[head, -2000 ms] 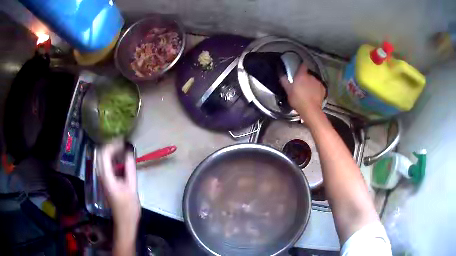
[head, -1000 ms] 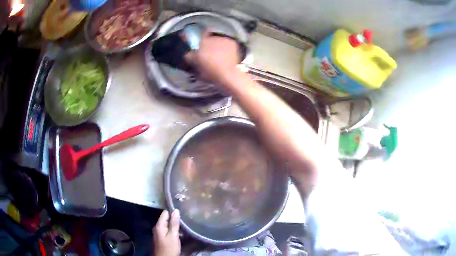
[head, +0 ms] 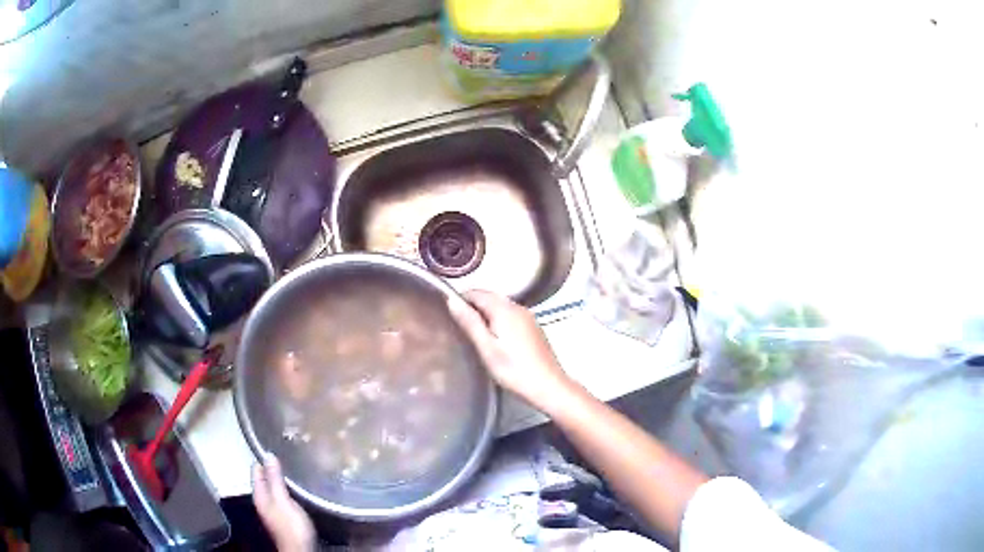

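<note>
A large wide steel pot holds cloudy liquid with pale and pinkish meat pieces. My right hand grips its rim on the upper right side. My left hand holds its rim at the lower left, with the fingers partly hidden and the hand cut off by the bottom edge. The pot is at the counter's front edge, just below the sink; I cannot tell whether it rests there or is lifted. A pressure cooker lid with a black handle lies left of the pot.
The steel sink is behind the pot, with a faucet at its right. A purple round board with a knife, a meat bowl, a greens bowl and a tray with a red turner stand left. A spray bottle stands right.
My right hand has let go of the lid and now grips the pot's rim. The lid lies left of the pot. My left hand stays at the rim. The view has shifted right.
</note>
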